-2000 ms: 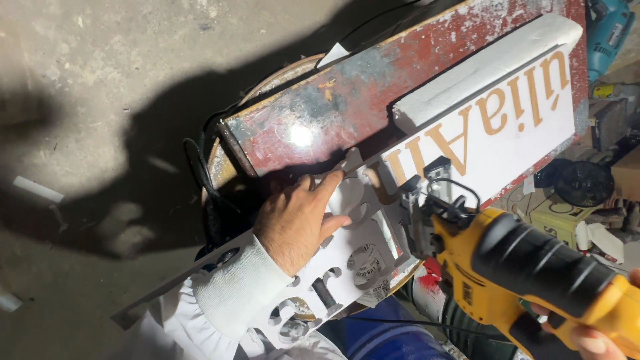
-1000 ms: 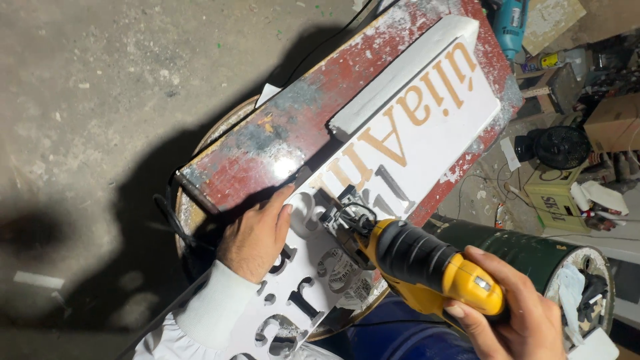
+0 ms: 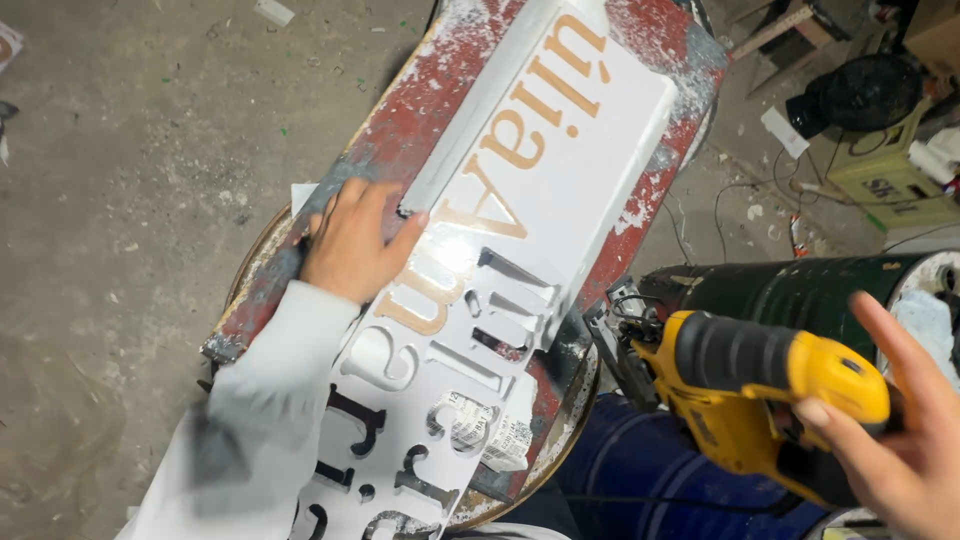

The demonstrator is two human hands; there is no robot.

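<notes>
My left hand point(image 3: 360, 240) rests on the upper left edge of a white panel point(image 3: 592, 172), its thumb over the panel and its fingers by the end of a raised white strip point(image 3: 480, 112). The panel bears tan letters at its upper part and cut-out letter openings lower down. It lies on a worn red board point(image 3: 397, 127). Right of the panel, my right hand point(image 3: 892, 420) is around the rear grip of a yellow and black jigsaw point(image 3: 750, 375), some fingers raised. The jigsaw's metal base faces the panel's right edge, apart from it. A printed label or sheet shows through the openings.
Round drum rims point(image 3: 251, 259) show under the board. A dark green drum point(image 3: 780, 292) and a blue drum point(image 3: 660, 472) stand at the right. Beyond them are a black fan-like object point(image 3: 862, 94), a yellowish crate point(image 3: 892, 169) and loose cables. Scraps lie on the concrete floor point(image 3: 165, 187).
The jigsaw, over the panel's cut-out part a second ago, is now off its right edge. My left hand has moved up along the panel to the strip's end. The view has turned and shifted.
</notes>
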